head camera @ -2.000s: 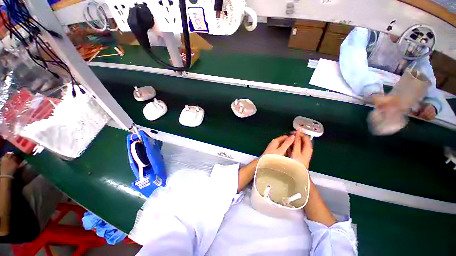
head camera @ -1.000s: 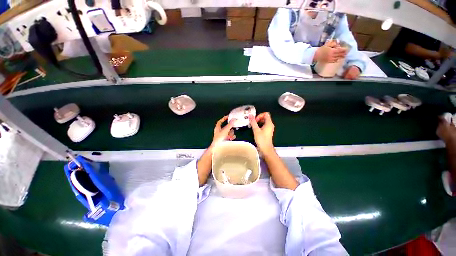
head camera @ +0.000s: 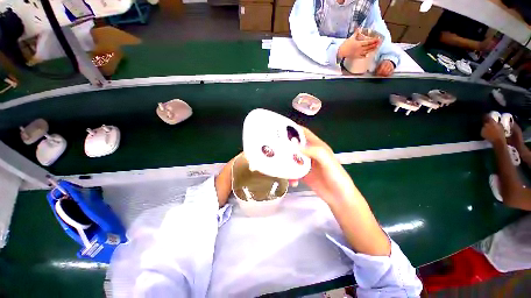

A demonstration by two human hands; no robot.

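A white rounded-square cover unit (head camera: 269, 139) is held up above the housing, its face towards me. It shows a dark round spot and two reddish round spots. My right hand (head camera: 317, 160) grips its right edge. My left hand (head camera: 233, 166) is mostly hidden behind the cover and the housing; only the wrist area shows, so its fingers cannot be read. The cream housing (head camera: 260, 205) stands open side up below the cover, with two small white posts inside. It stands against whitish sheeting.
Pronged cover units (head camera: 102, 141) lie spaced along the dark green belt (head camera: 233, 96). A blue holder (head camera: 87, 221) is at the left. Across the belt a person in light blue holds a similar housing (head camera: 359, 58). Another person's hands (head camera: 496, 131) are at the right edge.
The cover has come up off the belt area, closer to the camera and above the housing. My right hand has risen with it. The view has shifted, and the left hand's fingers are now hidden.
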